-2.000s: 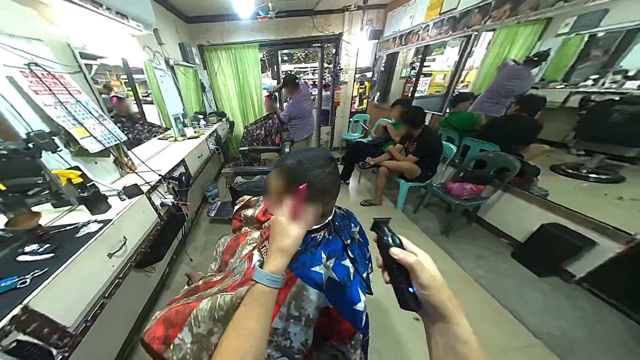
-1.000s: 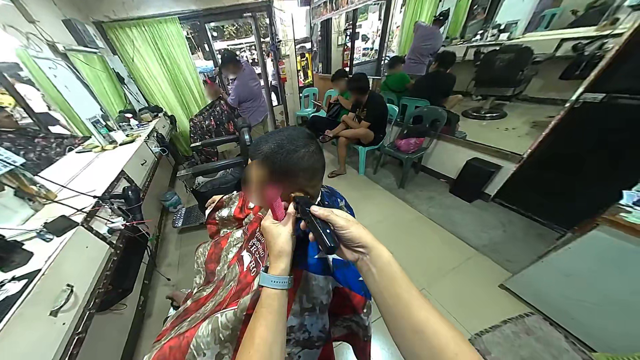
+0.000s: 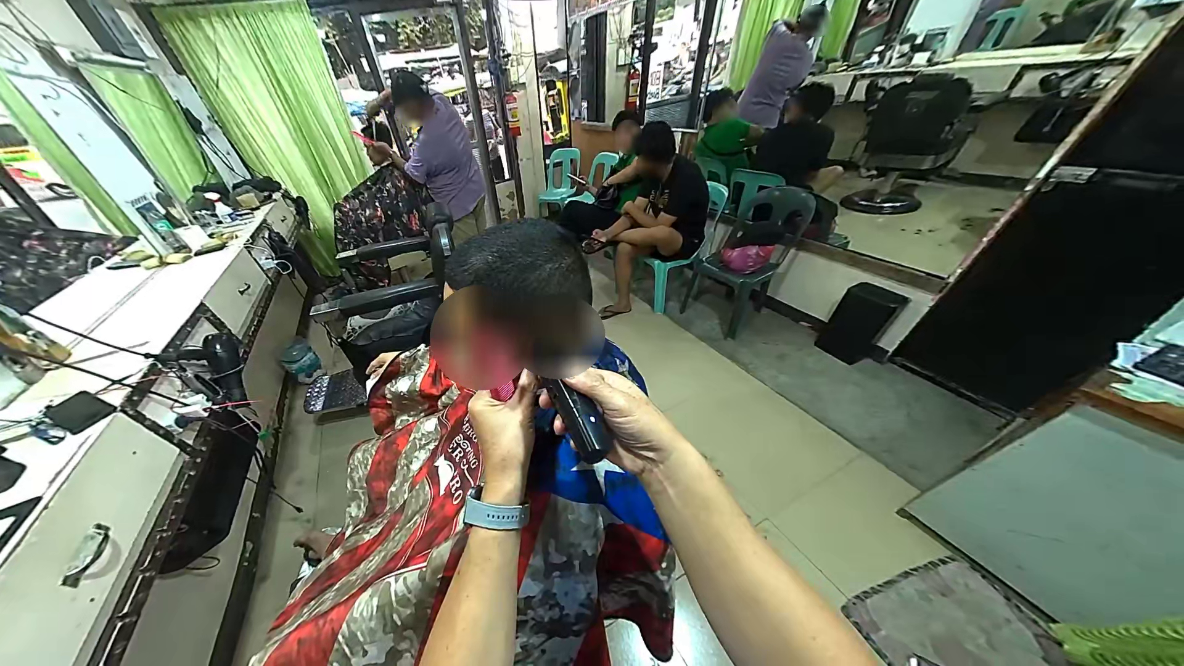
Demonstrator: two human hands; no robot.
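A seated person with short dark hair (image 3: 518,254) wears a barber's cape (image 3: 398,518) with a red, camouflage and blue star pattern. My left hand (image 3: 502,430), with a grey watch band (image 3: 496,511) on its wrist, grips a pink comb (image 3: 505,389) at the side of the person's head. Close beside it, my right hand (image 3: 629,416) holds a black hair clipper (image 3: 579,422), its body slanting down and its head end up against the person. Blurring hides the clipper's blade end and most of the comb.
At left runs a white counter (image 3: 176,287) with a hair dryer (image 3: 225,356) and hanging cables at its edge. A co-worker (image 3: 444,153) stands by another chair ahead. People sit on plastic chairs (image 3: 668,268); a black box (image 3: 860,322) stands by the wall mirror.
My right hand has brought the clipper from out at the right, two seconds ago, in to the person's head beside my left hand. The view has turned toward the right.
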